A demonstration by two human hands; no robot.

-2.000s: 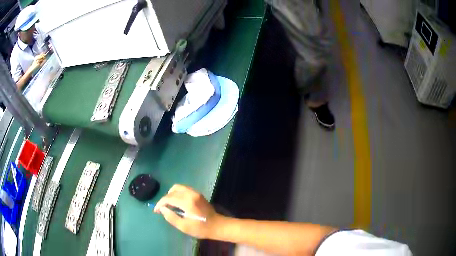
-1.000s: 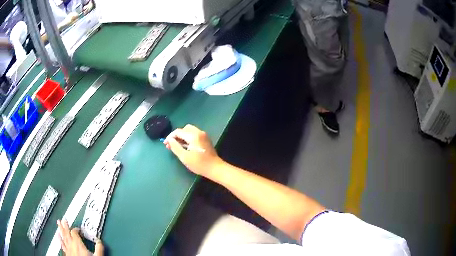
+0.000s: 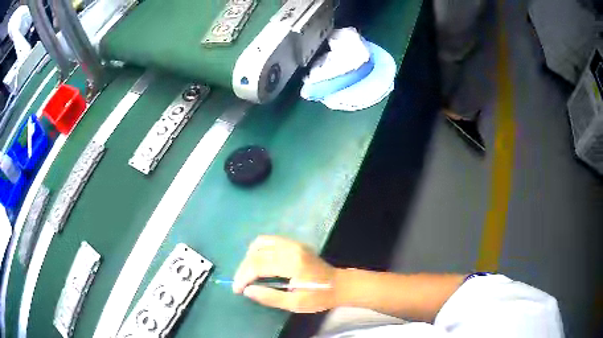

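Note:
My right hand (image 3: 281, 274) holds a thin pen-like tool (image 3: 309, 286) with a whitish shaft and a blue tip pointing left. The tip is just right of the nearest fixture (image 3: 162, 295), with a small gap that I cannot judge for contact. This fixture is a long grey bar with round units in a row, cut off by the bottom edge. It lies tilted on the green bench beside a white strip. A round black pad (image 3: 248, 166) lies above my right hand. My left hand is out of the picture.
More fixtures lie on the green surface to the left, one at centre left (image 3: 169, 129). A conveyor end housing (image 3: 268, 76) and a white-blue cap (image 3: 350, 71) are at the top. Red (image 3: 64, 108) and blue bins (image 3: 28, 143) stand far left. A person's leg and shoe (image 3: 465, 129) show beyond the bench.
My right hand has moved with the tool from beside the black pad to beside the nearest fixture. My left hand has gone out of view. The view has shifted, and the fixtures look larger.

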